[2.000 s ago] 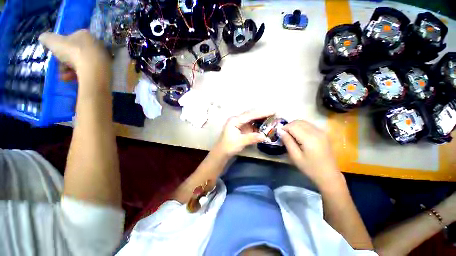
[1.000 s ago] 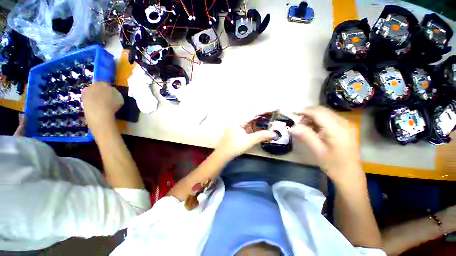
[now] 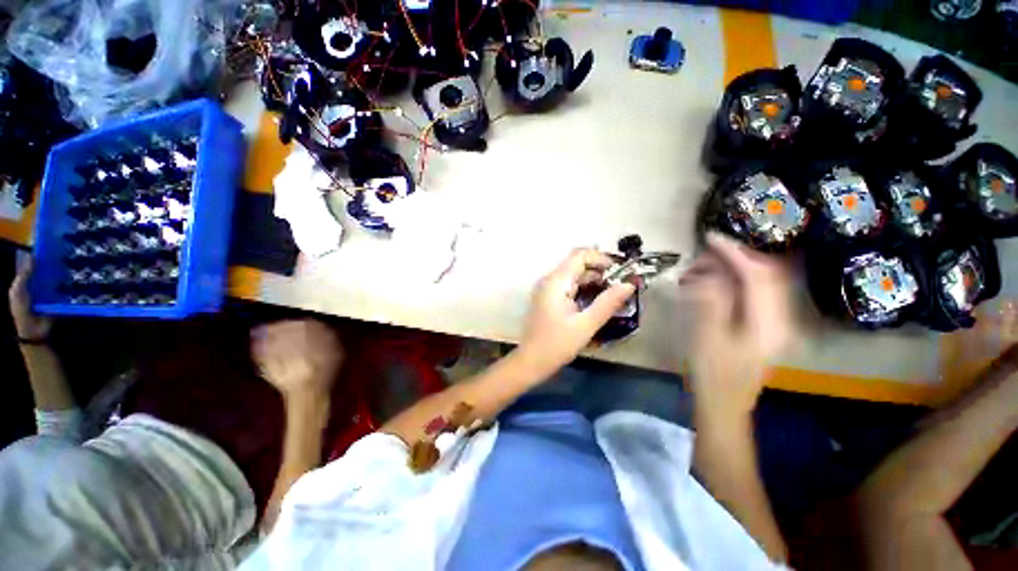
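Note:
My left hand holds a black housing at the bench's front edge. A silver plate module with a black knob on top is tilted over the housing, near my left fingertips. Whether my left fingers grip the module too, I cannot tell. My right hand is blurred, just right of the housing and apart from it; whether it holds anything small cannot be seen. The housing's inside is mostly hidden by the module and my fingers.
Fitted units with orange centres stand at right. Wired black housings crowd the upper left. A small blue-black module lies at the top. White paper, a blue tray and a plastic bag are at left. Neighbours' arms flank both sides.
The silver module now shows tilted above the housing. My right hand has moved slightly away to the right. The neighbour's hand has left the blue tray and moved down.

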